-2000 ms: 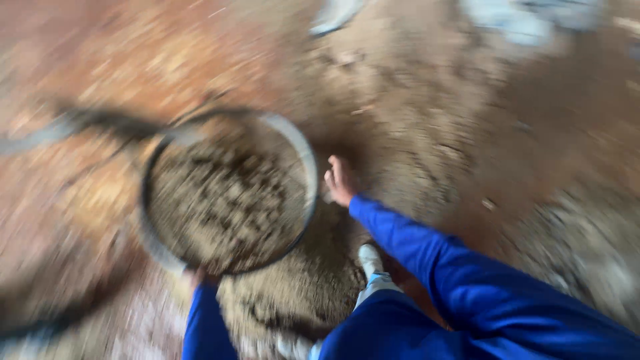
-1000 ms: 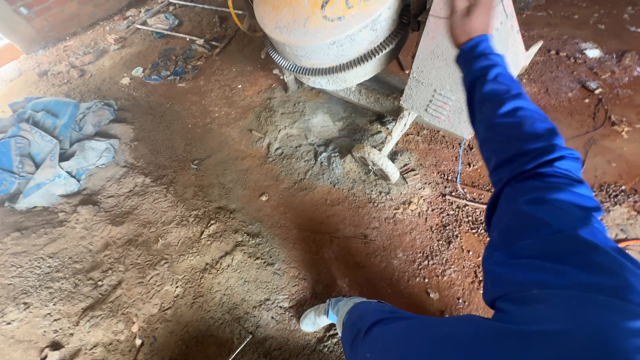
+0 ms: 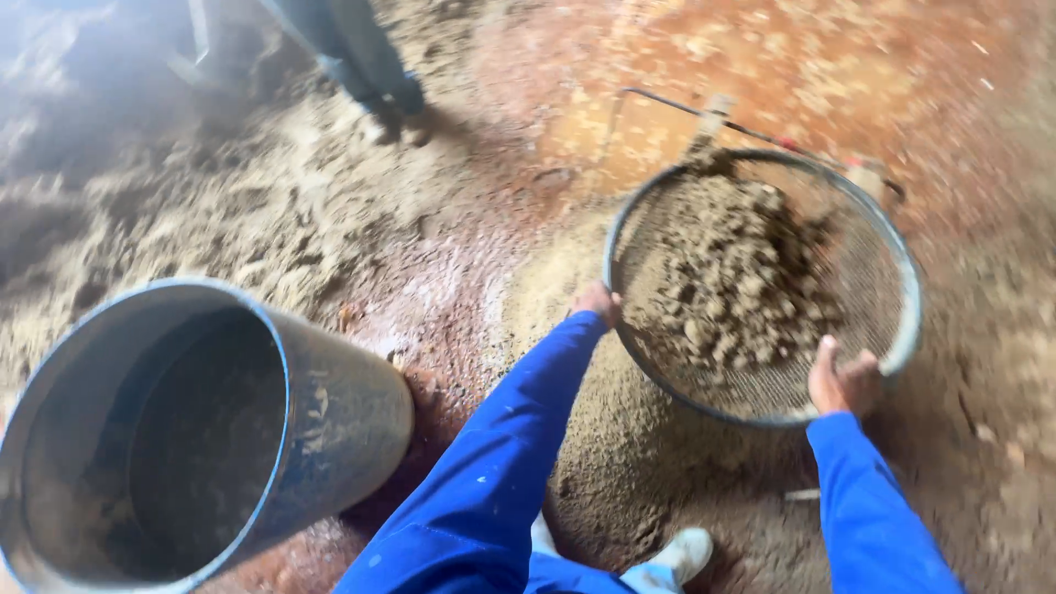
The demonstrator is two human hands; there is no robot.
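Note:
A round sieve (image 3: 905, 289) with a mesh bottom is held over a mound of fine sand (image 3: 610, 429). Clumpy, coarse sand (image 3: 734, 280) lies heaped on its mesh. My left hand (image 3: 597, 304) grips the rim at the left side. At the near right of the rim, my right hand (image 3: 843, 378) is closed around the edge, its thumb over the top. Behind the sieve's far edge there is a thin rod frame (image 3: 685, 107) with red bits on it.
A large blue drum (image 3: 346, 412) stands at the left, its mouth facing up. Another person's legs (image 3: 355, 49) are at the upper left, beside loose sand (image 3: 330, 214). Wet reddish ground (image 3: 742, 49) lies beyond the sieve. My boot (image 3: 689, 553) is near the sand mound.
The view has swung from the concrete mixer to the sieve and drum. My right hand, off the sieve two seconds ago, now grips its rim.

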